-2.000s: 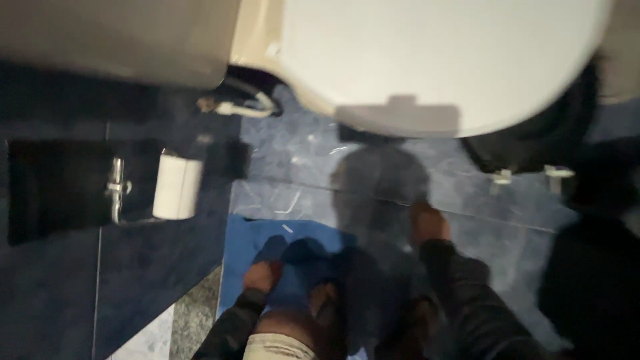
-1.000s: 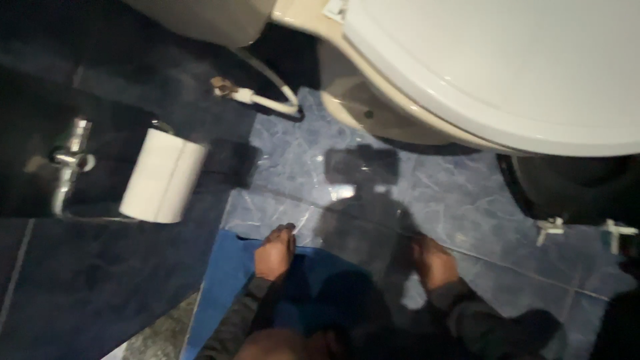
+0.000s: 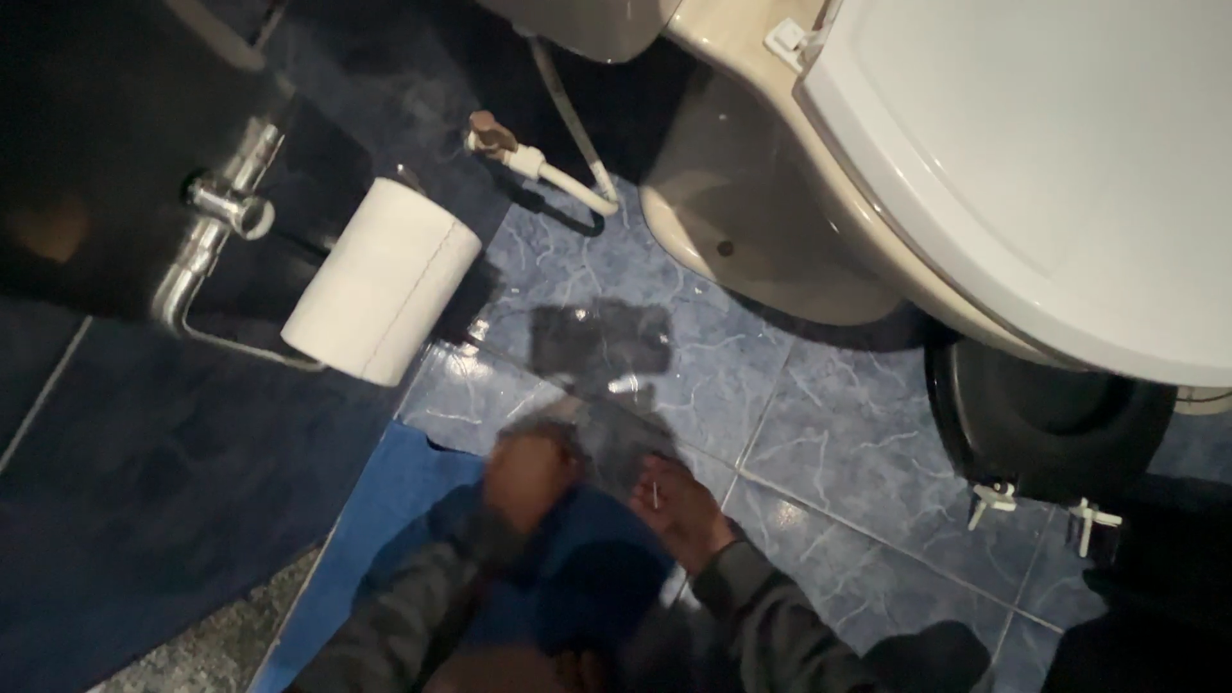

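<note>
My left hand (image 3: 529, 476) is over the edge of a blue mat (image 3: 375, 510), blurred, its fingers curled; whether it holds anything is hidden. To its right, my right hand (image 3: 679, 510) is above the floor at the mat's far right edge, with a thin whitish sliver (image 3: 656, 495) at its fingers. Shadows of my head and arms fall over the blue marbled floor tiles (image 3: 674, 337) in front of both hands.
A toilet paper roll (image 3: 383, 281) hangs on a metal holder (image 3: 231, 207) at left. Ahead are a water valve (image 3: 494, 136) with a white hose, and a toilet with a white lid (image 3: 1039, 164). A black toilet seat (image 3: 1059, 414) lies at right.
My right hand has moved closer to my left hand, and its fingers now show a thin sliver. The view has shifted.
</note>
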